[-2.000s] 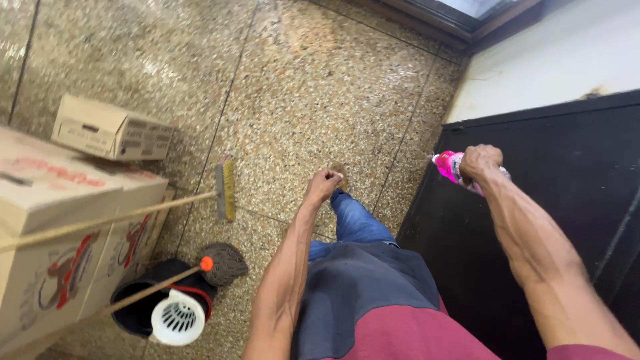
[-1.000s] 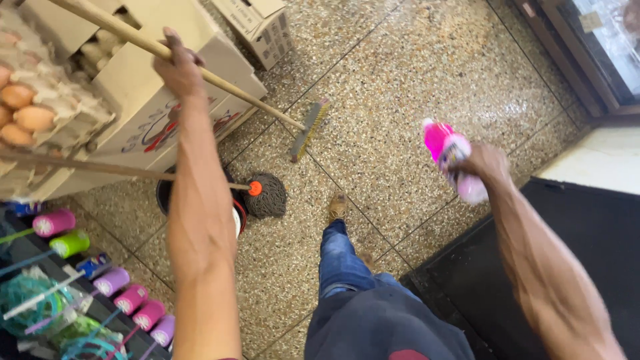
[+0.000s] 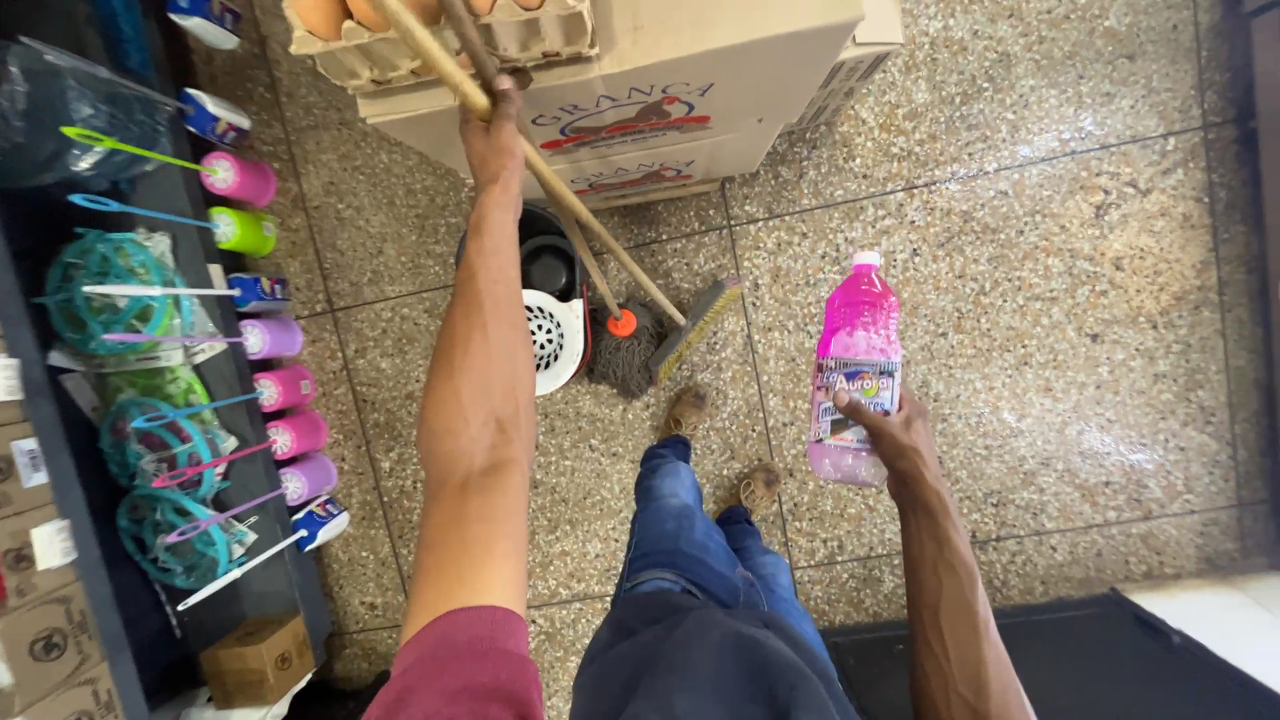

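My left hand [image 3: 495, 145] grips the wooden handle [image 3: 600, 235] of a push broom, whose bristled head [image 3: 697, 330] rests on the floor. A second wooden handle, that of a string mop [image 3: 625, 355] with an orange collar, passes by the same hand; whether the fingers hold it too is unclear. Behind my left forearm, a black bucket [image 3: 548, 262] with a white wringer [image 3: 552, 340] is partly hidden. My right hand [image 3: 895, 435] holds a capped plastic bottle of pink liquid [image 3: 860, 340] upright by its lower part.
Stacked cardboard boxes [image 3: 650, 140] with an egg tray [image 3: 450, 50] on top stand ahead. Along the left, a dark shelf [image 3: 60, 500] bears toilet brushes [image 3: 285, 435] and teal plastic items. A small carton [image 3: 258, 660] sits at its foot. A black panel [image 3: 1060, 660] lies lower right.
My left hand, free of the handles two seconds ago, has closed on the broom handle. The view has swung toward the shelf. The pink bottle has stayed in my right hand.
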